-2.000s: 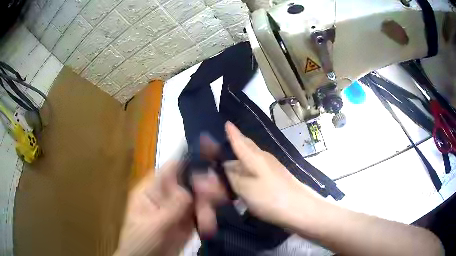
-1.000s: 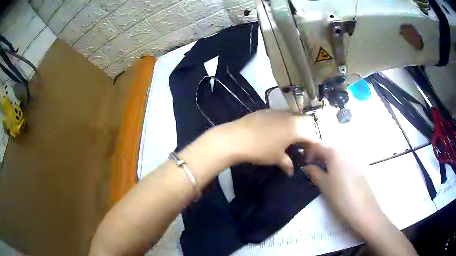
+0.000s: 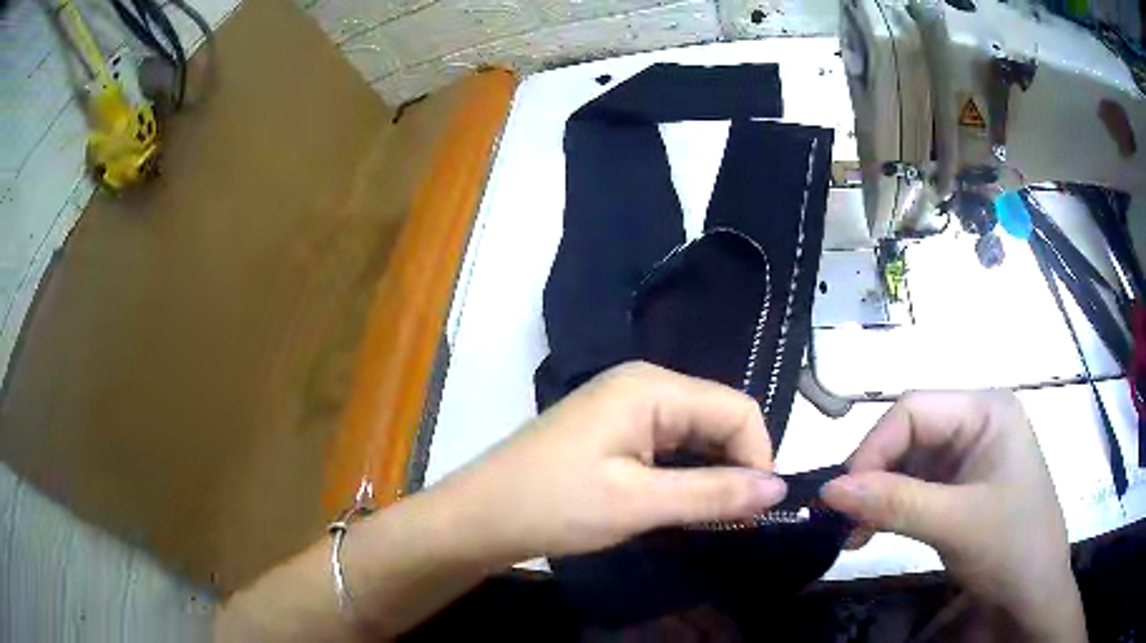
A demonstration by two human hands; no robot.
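Observation:
The black garment panel (image 3: 603,239) lies on the white table left of the machine and runs down to the front edge. A zipper tape (image 3: 762,339) with silvery teeth curves in a loop over it. My left hand (image 3: 654,459) pinches the black cloth and zipper end between thumb and fingers. My right hand (image 3: 955,484) pinches the same black edge just to the right, close to my left fingertips. The presser foot (image 3: 895,276) is to the upper right, apart from the cloth in my hands.
The sewing machine (image 3: 1043,101) stands at the upper right, with a blue disc (image 3: 1013,214) by its head. Loose black zipper tapes (image 3: 1091,283) lie to its right. Orange tape (image 3: 421,289) and a cardboard sheet (image 3: 239,276) are at the left, with a yellow plug (image 3: 123,141) beyond.
Both hands have moved down to the table's front edge, away from the needle area. The cloth now lies left of the needle with the zipper loop exposed. The view has shifted, placing the machine farther right.

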